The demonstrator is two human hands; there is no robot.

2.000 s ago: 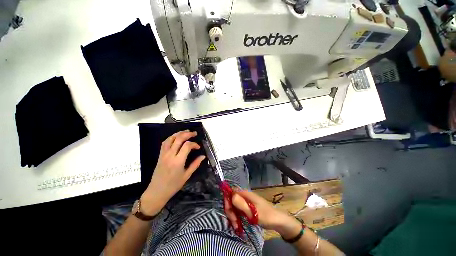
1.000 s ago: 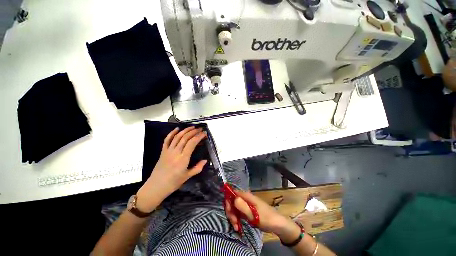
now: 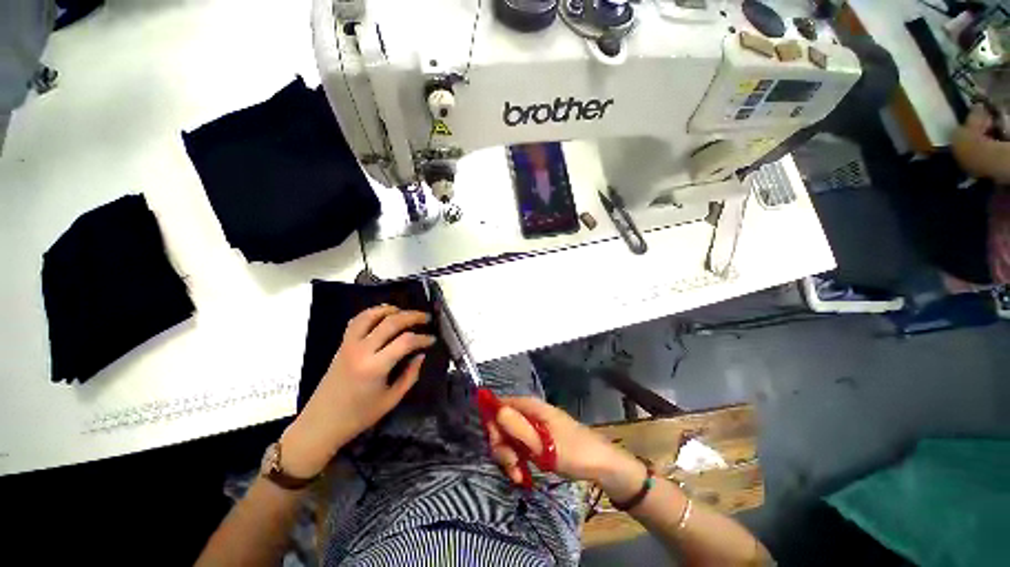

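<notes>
A dark square fabric piece (image 3: 336, 316) lies at the table's front edge and hangs over it toward my lap. My left hand (image 3: 374, 360) lies flat on the piece with fingers slightly apart, pressing it down. My right hand (image 3: 543, 441) holds red-handled shears (image 3: 461, 346) by the loops. The silver blades point up and left along the fabric's right edge, the tips near its upper right corner. Whether the blades are parted is hard to tell.
Two dark fabric stacks (image 3: 279, 177) (image 3: 113, 288) lie left of the white brother sewing machine (image 3: 554, 83). A phone (image 3: 543, 191) and dark snips (image 3: 622, 220) lie on the machine bed. A wooden surface (image 3: 725, 432) with scraps is below. A person's arm (image 3: 980, 144) shows at far right.
The view has shifted, so the machine sits further left and slightly lower. The blades now reach nearer the fabric's upper right corner. Both hands keep their hold.
</notes>
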